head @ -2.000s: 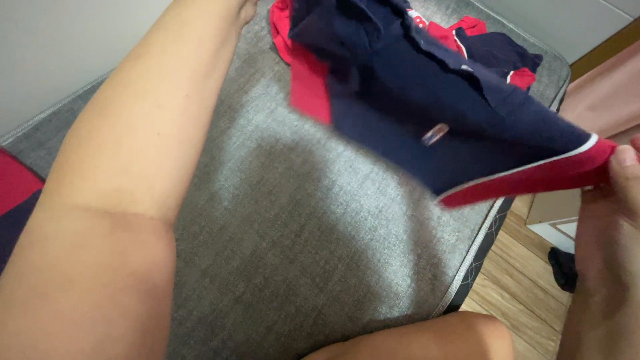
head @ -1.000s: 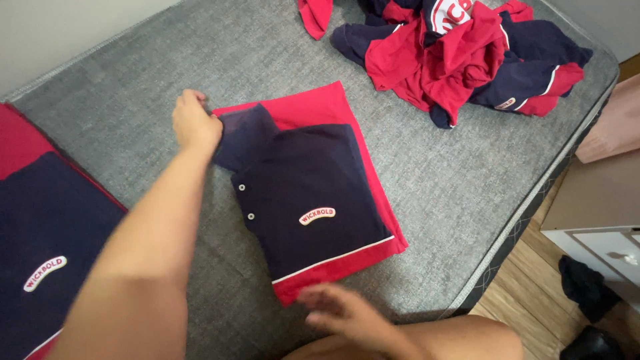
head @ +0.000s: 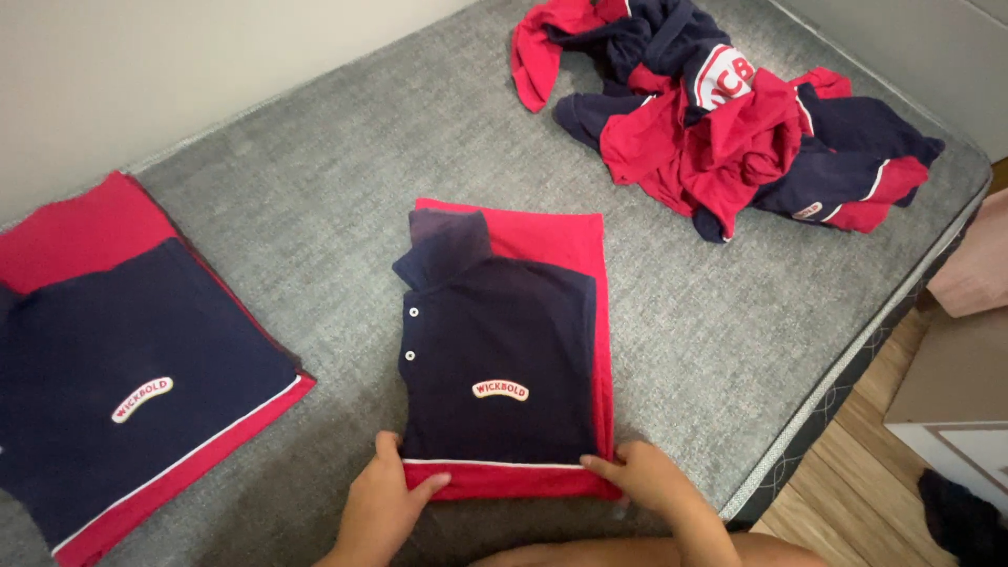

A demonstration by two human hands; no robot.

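A folded navy and red polo shirt [head: 504, 339] lies flat on a grey fabric mattress [head: 346, 181], its collar at the upper left and a lettered patch on its front. My left hand [head: 394, 496] grips the lower left corner, thumb on the red band. At the lower right corner, my right hand [head: 646, 480] pinches the same band between thumb and fingers. Another folded polo shirt [head: 150, 315] of the same colours, seemingly atop further folded layers, rests at the left and is cut off by the view's edge.
Crumpled navy and red shirts [head: 709, 134] form a heap at the upper right of the mattress. A pale wall [head: 197, 63] runs along the far side. Right of the mattress edge are a wood-look floor [head: 835, 480], a box-like piece [head: 953, 386] and a dark cloth item [head: 961, 512].
The shirt was held raised, then lay tilted on the mattress; now it lies straighter. My left hand has moved from near its collar to its lower left corner, and my right hand to its lower right.
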